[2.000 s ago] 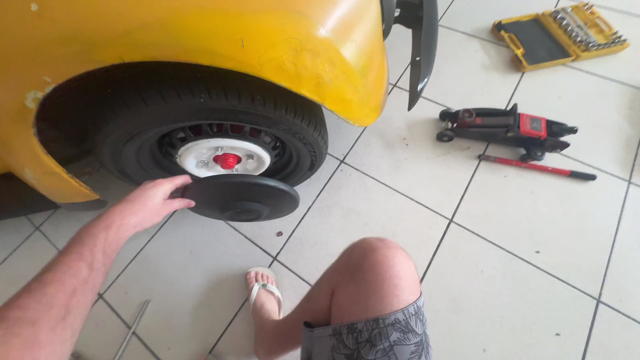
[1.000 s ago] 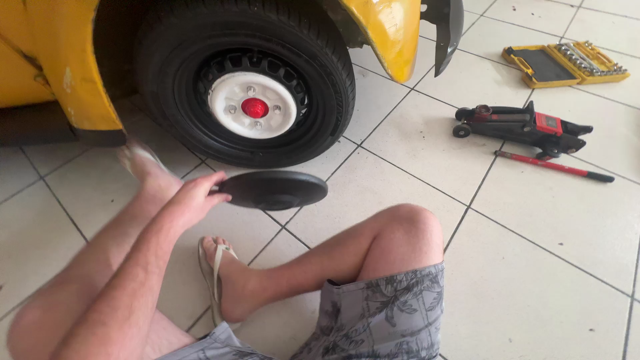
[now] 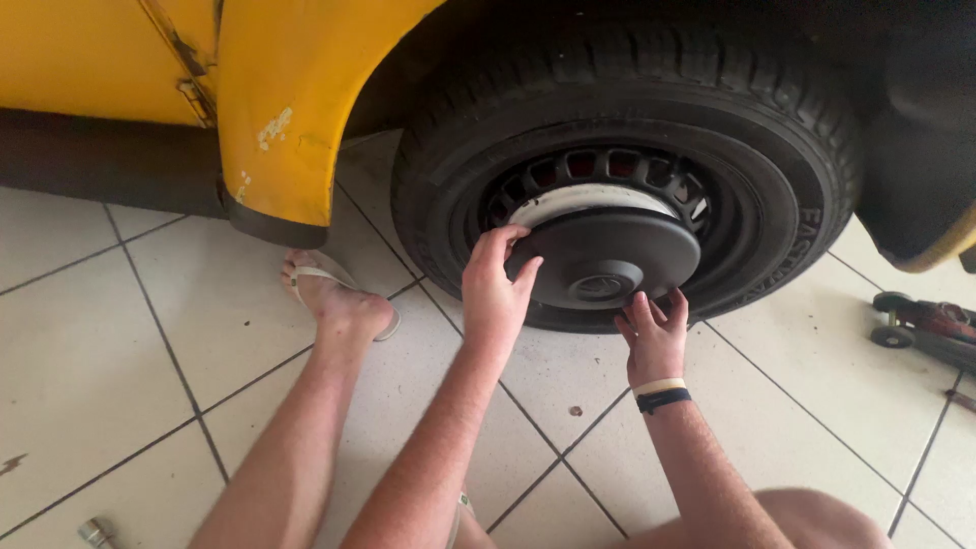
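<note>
A round black hubcap [image 3: 610,248] with a raised centre emblem is between my two hands, in front of the wheel's white centre [image 3: 595,198]. My left hand [image 3: 499,286] grips its left edge, thumb on the face and fingers at the rim. At the lower right edge is my right hand [image 3: 656,332], its fingertips touching the rim from below. The white centre shows only as an arc above the hubcap; whether the two touch is unclear. Around them are the black slotted steel rim [image 3: 583,164] and the black tire [image 3: 427,206] of a yellow car.
The yellow fender [image 3: 290,99] with chipped paint curves over the wheel. A floor jack [image 3: 926,324] lies at the right edge, with part of a red bar [image 3: 961,399] below it. A metal tool end [image 3: 95,531] is at the lower left. My foot [image 3: 332,293] rests beside the tire on the tiles.
The hubcap has moved from below the wheel to in front of its centre. My right hand has come into view at the hubcap's lower edge. The view is now closer to the wheel.
</note>
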